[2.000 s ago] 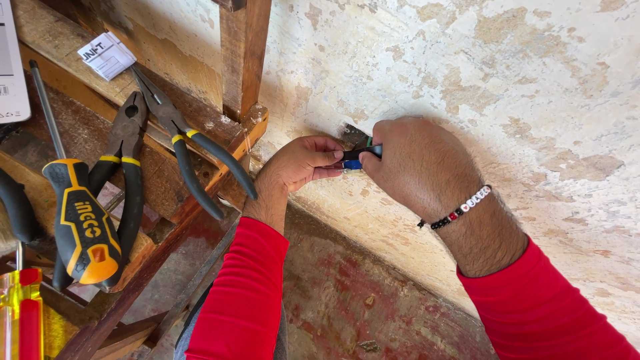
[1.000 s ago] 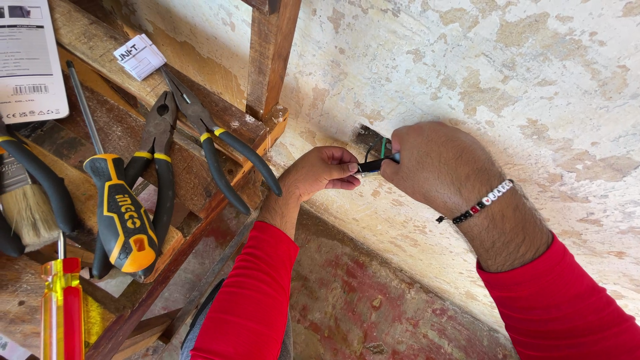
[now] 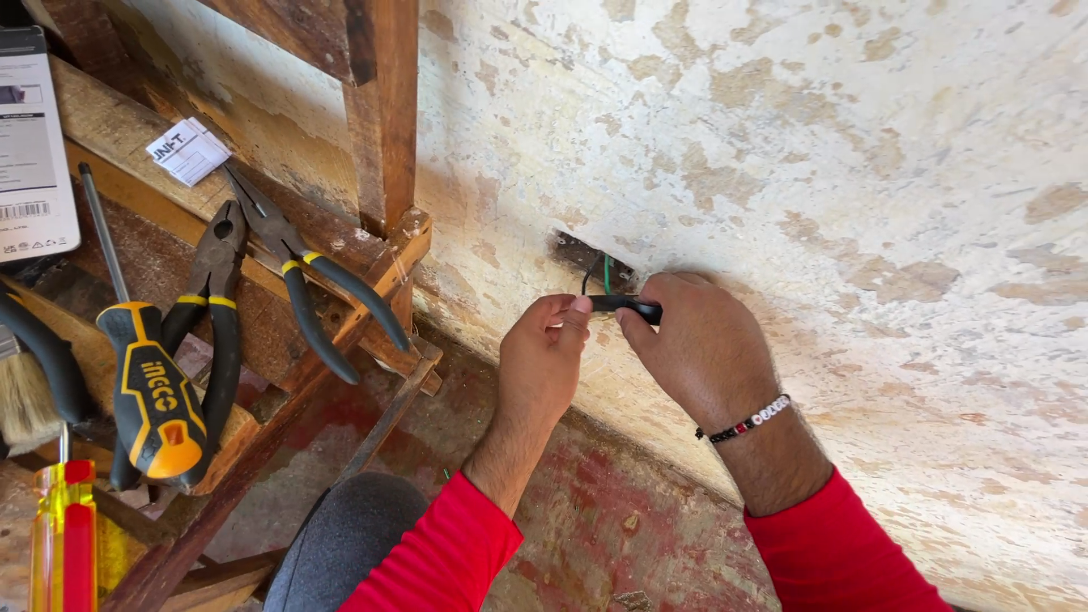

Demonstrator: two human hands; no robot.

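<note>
Low on a peeling painted wall is a recessed electrical box point(image 3: 586, 257), with a green wire point(image 3: 607, 274) and a black wire point(image 3: 586, 279) coming out of it. Just below the box, a strip of black electrical tape point(image 3: 605, 303) runs between my two hands. My left hand point(image 3: 544, 348) pinches its left end between thumb and fingertips. My right hand point(image 3: 701, 340) grips a black roll of tape point(image 3: 639, 309), mostly hidden by the fingers. Whether the wires touch the tape cannot be told.
A wooden frame point(image 3: 382, 127) stands against the wall at left. On its slats lie combination pliers point(image 3: 223, 246), long-nose pliers point(image 3: 285, 242), a screwdriver point(image 3: 153, 382), a folded paper point(image 3: 189, 153), a printed package point(image 3: 34, 144) and a paintbrush point(image 3: 24, 395). A yellow and red screwdriver handle point(image 3: 66, 535) is at lower left.
The electrical box and its wires show more openly now, where my right hand partly covered them. A blue piece seen between my hands two seconds ago is out of sight.
</note>
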